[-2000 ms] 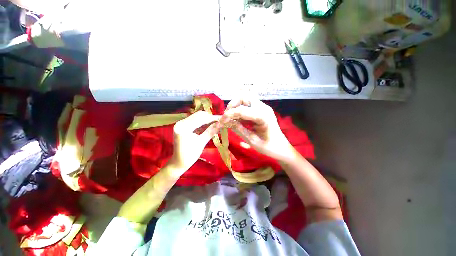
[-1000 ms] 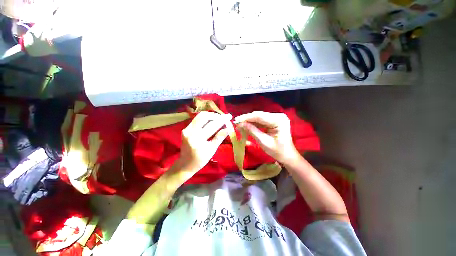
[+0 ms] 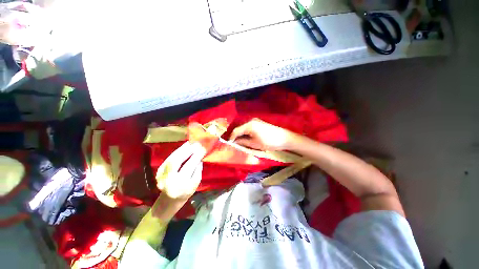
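Red fabric [image 3: 273, 113] lies bunched on my lap below the table edge. A yellow-gold strip [image 3: 262, 154] runs from the cloth near my fingertips, passes by my right forearm and hangs towards my shirt. My left hand [image 3: 181, 171] is at the left part of the cloth, its fingertips on the red fabric's edge. My right hand [image 3: 254, 135] has its fingers curled onto the strip and cloth at the centre. The exact finger contact is blurred by glare.
The white table [image 3: 157, 73] crosses above my lap. Thread snips [image 3: 311, 26] and black-handled scissors [image 3: 382, 32] lie on its right part, with a small parts tray [image 3: 428, 34] at the right end. Red cloth with gold strips [image 3: 105, 168] is at the left.
My hands were close together at the strip and have moved apart, the left hand down and left. A red fabric flap is now spread between them. The view has turned and the table sits higher.
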